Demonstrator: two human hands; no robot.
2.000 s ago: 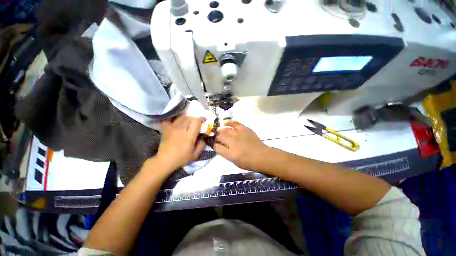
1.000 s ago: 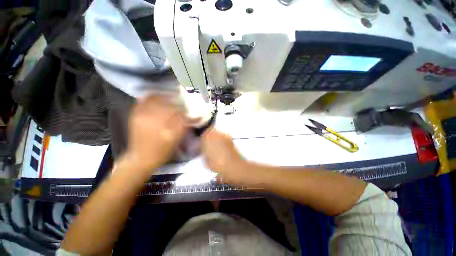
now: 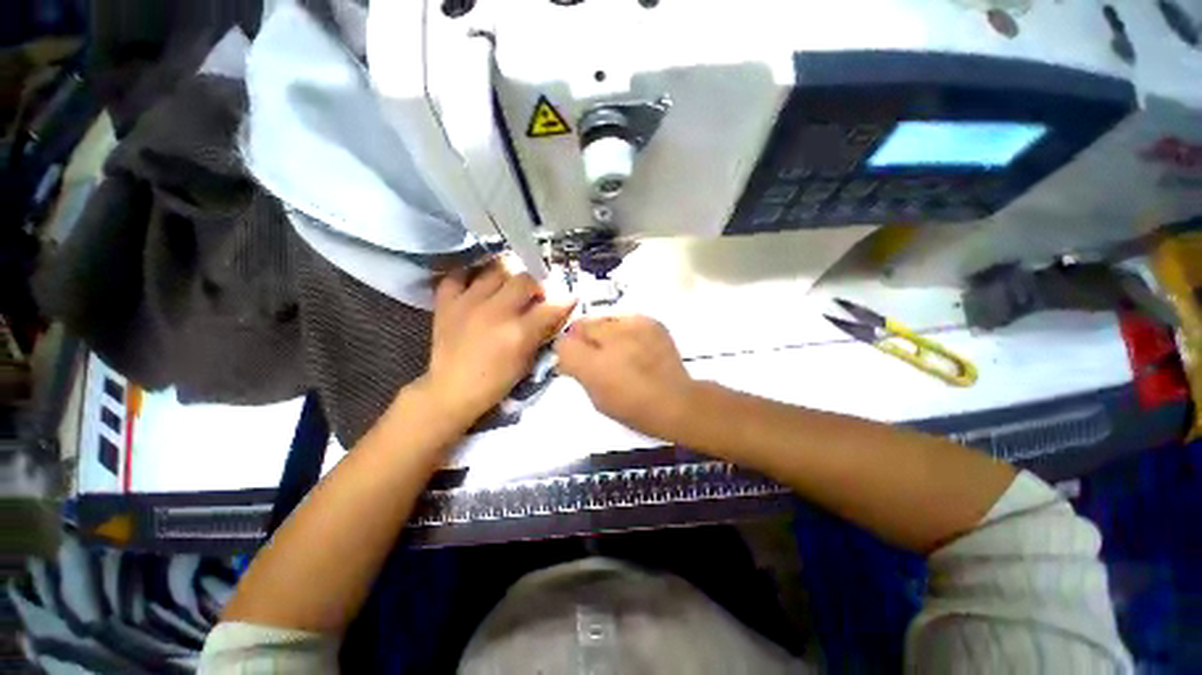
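A dark ribbed fabric panel point(image 3: 363, 346) lies left of the needle, with a pale fabric piece point(image 3: 345, 158) over it, running toward the presser foot point(image 3: 572, 273). My left hand point(image 3: 490, 336) rests on the fabric just left of and in front of the presser foot. My right hand point(image 3: 625, 371) is beside it, thumb and fingertips pinched on the fabric edge point(image 3: 543, 371) just in front of the foot. The fingertips of both hands nearly touch. The piece between them is mostly hidden by the fingers.
The white sewing machine head point(image 3: 686, 79) stands behind my hands, with a lit control panel point(image 3: 949, 145). Yellow-handled snips point(image 3: 907, 346) lie right of my right hand. A dark grey device point(image 3: 1028, 293) and a red item point(image 3: 1152, 356) are farther right. A ruler point(image 3: 620, 488) runs along the front edge.
Both hands, blurred and lower left one second ago, have moved back up to the presser foot. The pale fabric is spread beside the left hand again. The camera view has shifted slightly.
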